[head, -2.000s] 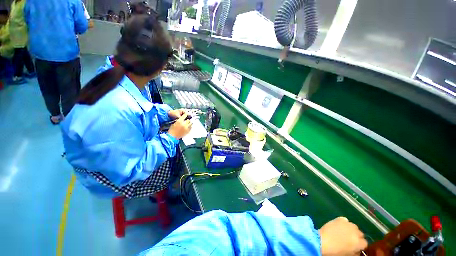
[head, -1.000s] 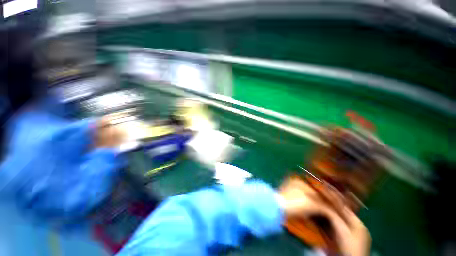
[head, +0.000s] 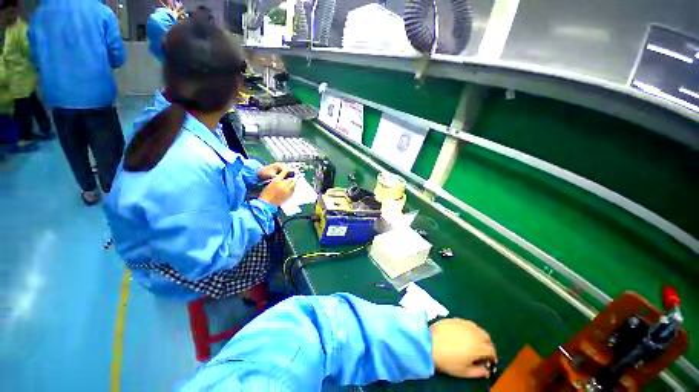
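My left hand [head: 462,348], in a blue sleeve, is low on the green bench just left of the orange fixture [head: 529,369]. Its fingers are curled around a small dark part [head: 488,367] with a silver glint, mostly hidden by the fingers. The fixture stands at the lower right, cut off by the bottom edge. Its dark toggle clamp [head: 630,337] has a red grip [head: 671,297] at the top. A thin silver rod [head: 566,353] sticks out on its left side. My right hand is not in view.
Crumpled white paper [head: 423,301] lies beyond my wrist. A white carton [head: 399,251] sits on clear plastic. A small metallic part [head: 446,253] lies right of it. Behind are a blue-yellow box [head: 345,230] and tape rolls [head: 390,187]. A seated person [head: 180,191] works at the left.
The view was swung towards the fixture and blurred, and is now back to the left. My left hand has moved from the fixture to the bench on its left, with a small dark part at the fingers.
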